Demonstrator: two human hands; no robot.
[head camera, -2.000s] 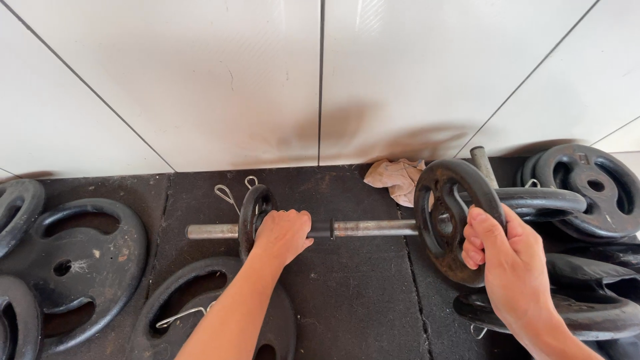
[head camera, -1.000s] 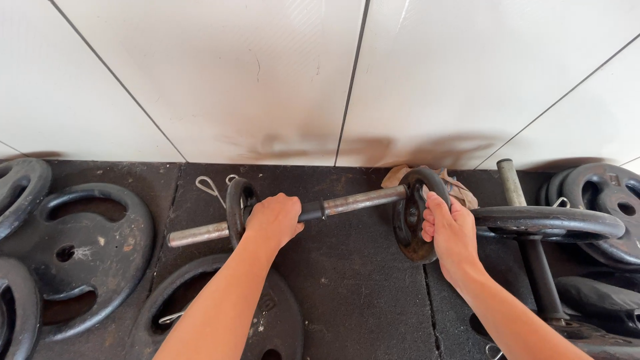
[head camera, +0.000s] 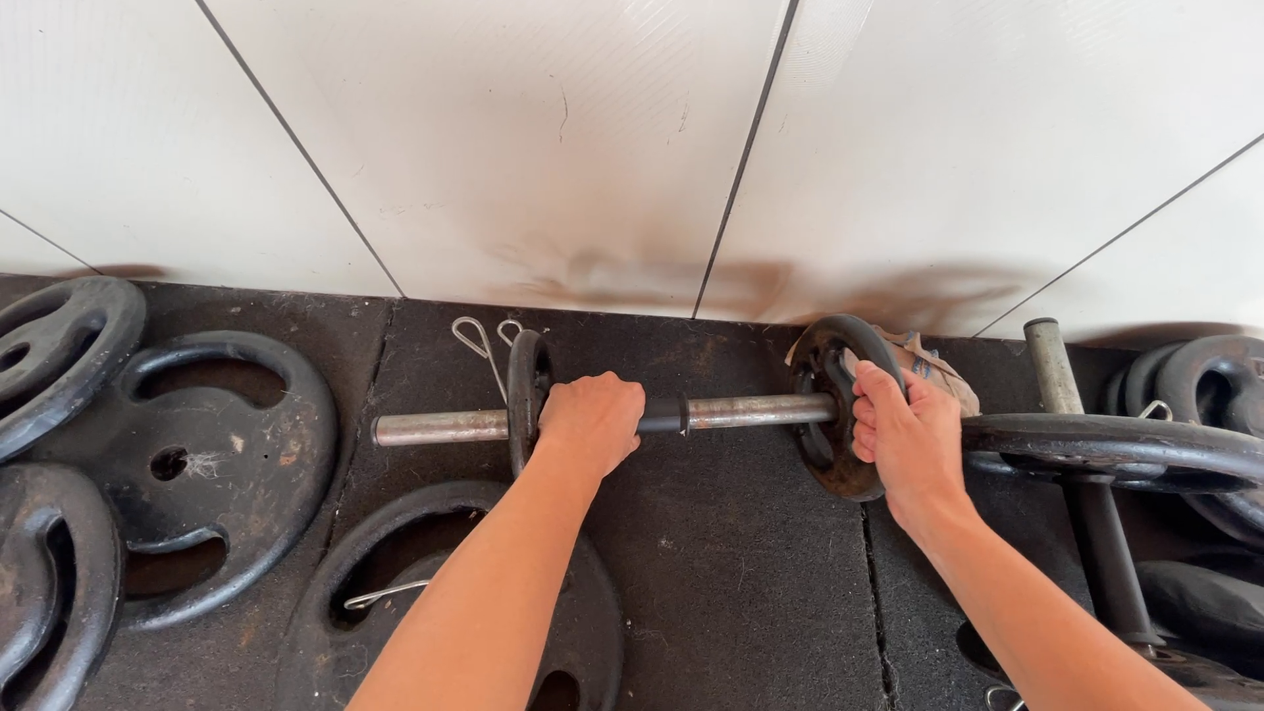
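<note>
A dumbbell bar (head camera: 755, 411) with metal ends and a black grip lies roughly level across the middle of the view. My left hand (head camera: 591, 420) is wrapped around its grip, right beside a small black weight plate (head camera: 523, 400) on the bar's left part. At the bar's right end, my right hand (head camera: 904, 425) grips the rim of another weight plate (head camera: 812, 395), its fingers through a slot. The bar's tip lies at this plate's centre; how far it enters cannot be told. Behind the left plate lies a wire spring clip (head camera: 476, 341).
Large weight plates (head camera: 252, 454) lie on the black rubber floor at left, another (head camera: 331, 612) under my left forearm. At right stands a second loaded bar (head camera: 1055, 365), with more plates (head camera: 1210, 380) behind. A crumpled cloth (head camera: 938, 370) lies near the white wall (head camera: 592, 148).
My right hand and its plate were clear of the bar's right end two seconds ago and now meet it. The bar tilted up at the right one second ago and is now nearly level.
</note>
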